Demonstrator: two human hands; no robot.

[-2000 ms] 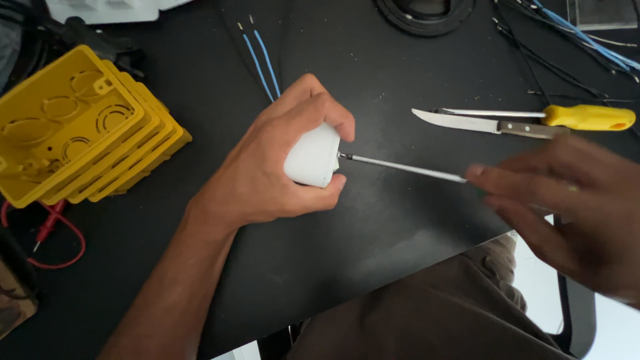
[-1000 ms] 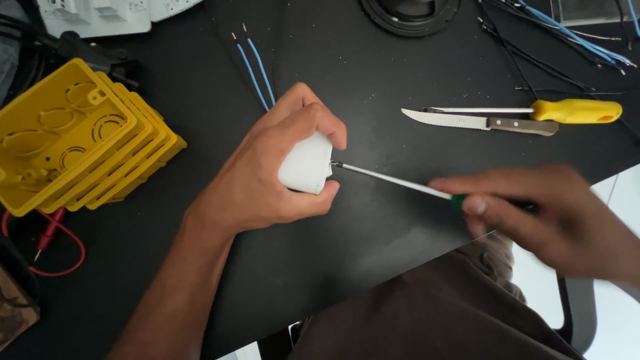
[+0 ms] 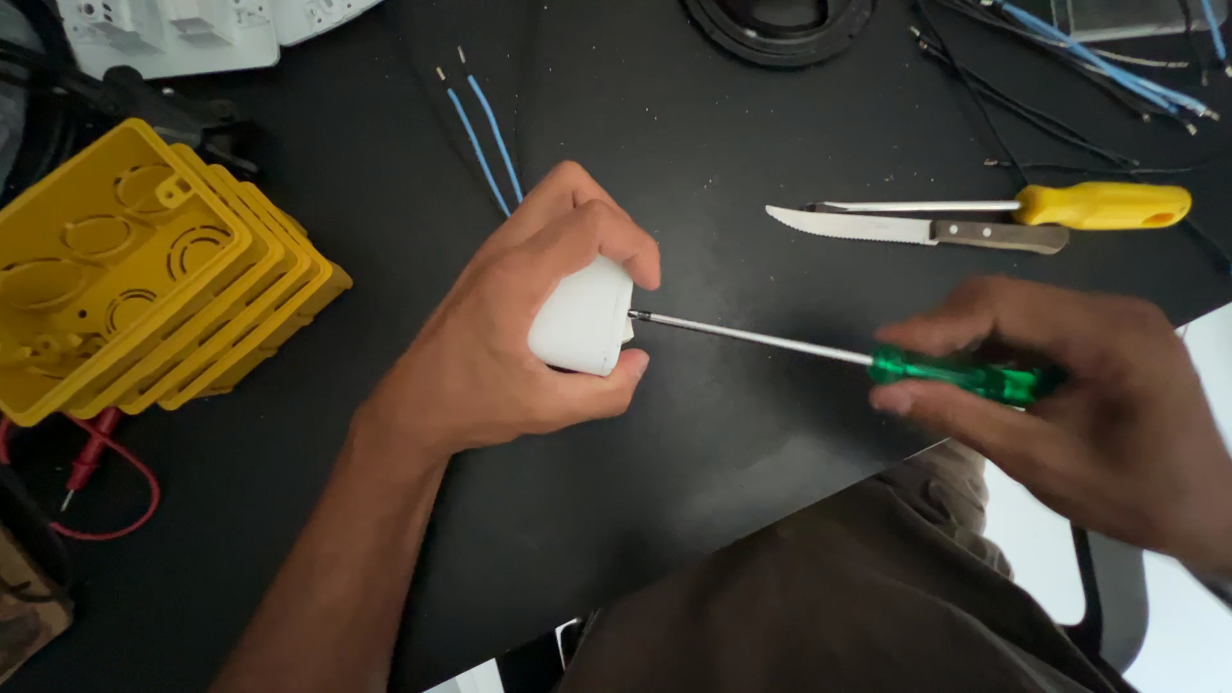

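Note:
My left hand (image 3: 520,318) is closed around a white plastic housing (image 3: 580,322), its open-looking side turned to the right. Two blue wires (image 3: 484,144) with bare ends stick out beyond the back of that hand; where they begin is hidden. Between the thumb and fingers of my right hand (image 3: 1039,385) is the green handle of a screwdriver (image 3: 760,337). Its steel shaft runs left and the tip meets the right face of the housing. What the tip sits on is too small to tell.
Stacked yellow electrical boxes (image 3: 125,289) stand at the left, above a red test probe (image 3: 93,450). A serrated knife (image 3: 866,226) and a yellow-handled screwdriver (image 3: 1102,206) lie at the right. Cut wires (image 3: 1097,67), a black ring-shaped part (image 3: 784,34) and white plates (image 3: 173,34) lie at the back.
My right hand has shifted its grip on the screwdriver, and more of the green handle shows. The left hand still holds the white housing, with the tip against it.

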